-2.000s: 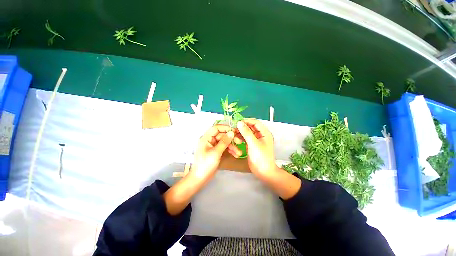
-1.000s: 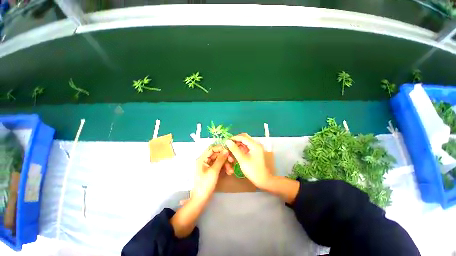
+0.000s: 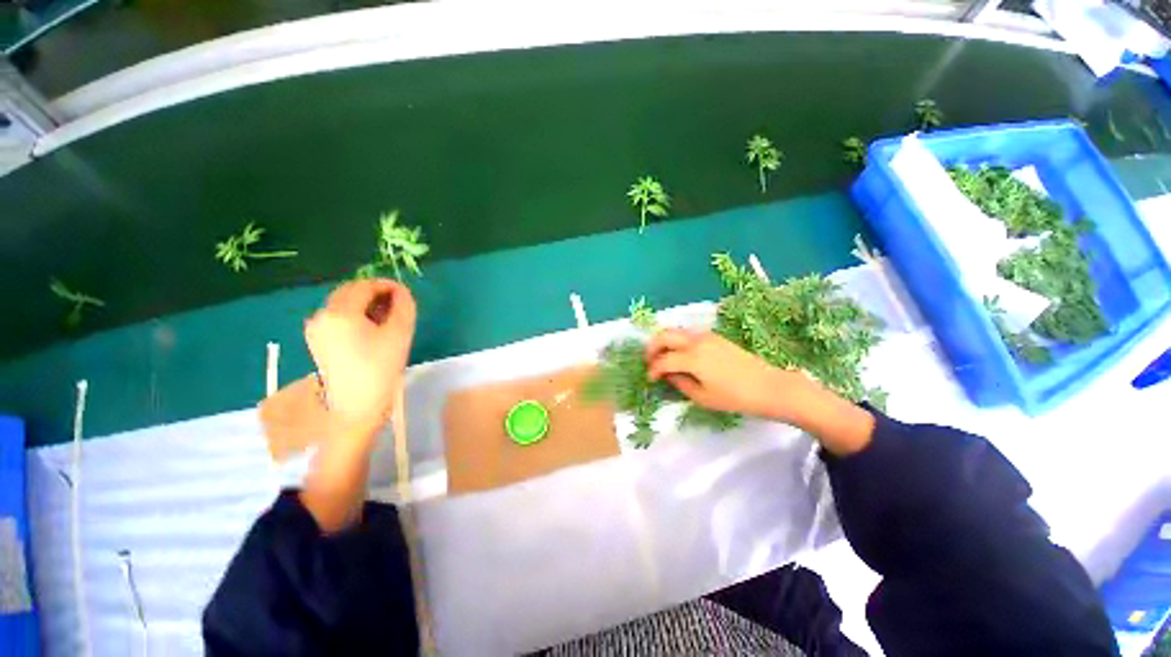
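Note:
My left hand (image 3: 360,344) is over the near edge of the belt, fingers curled and closed at the lower end of a green leaf sprig (image 3: 402,244). The sprig's leaves point up over the belt; its stem is partly hidden by the fingers. My right hand (image 3: 719,372) is at the left side of the foliage pile (image 3: 815,321), thumb and fingers closed on leafy greenery (image 3: 625,383), which is blurred. The small green dish (image 3: 527,422) sits on the brown cardboard pad (image 3: 475,456) between the hands.
Several separate sprigs lie on the dark green belt (image 3: 539,141). A blue bin (image 3: 982,353) with greenery and white liner stands right. Another blue bin (image 3: 13,539) is cut off left. A small cardboard square (image 3: 293,424) lies behind my left wrist.
The view has turned right. My hands, together over the pad before, are apart. My left hand has carried the sprig to the belt; my right has moved to the foliage pile.

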